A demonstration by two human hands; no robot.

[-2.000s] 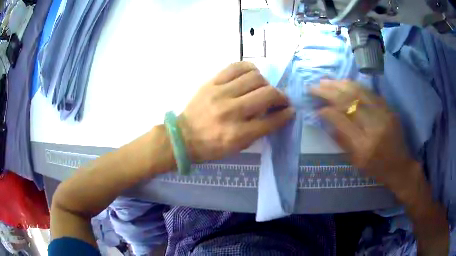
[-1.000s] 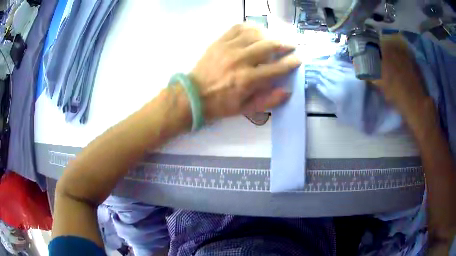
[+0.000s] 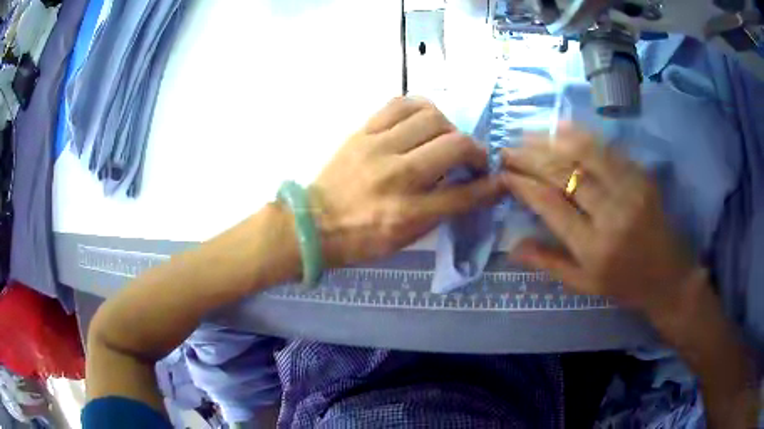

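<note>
A light blue cuff strip (image 3: 462, 251) hangs from under my left fingertips to the ruler edge, its lower end folded. My left hand (image 3: 402, 180), with a green bangle, holds the strip at the gathered edge. The gathered edge (image 3: 501, 109) runs from the presser foot area down to my fingertips. My right hand (image 3: 586, 201), blurred and with a ring, lies on the wide light blue sleeve panel (image 3: 678, 142), its fingertips at the gathered edge beside my left ones. Whether it pinches the cloth is hidden.
The sewing machine head (image 3: 578, 17) with a grey ribbed cylinder (image 3: 616, 80) hangs at top right. A stack of cut strips (image 3: 126, 92) lies at upper left. Red material (image 3: 38, 335) is at left. Crumpled blue cloth (image 3: 230, 369) is below the table edge (image 3: 352, 323).
My right hand has come back from the far right to beside my left hand. My left hand has moved down, and the strip's lower end is higher and folded. The sleeve panel is spread flatter.
</note>
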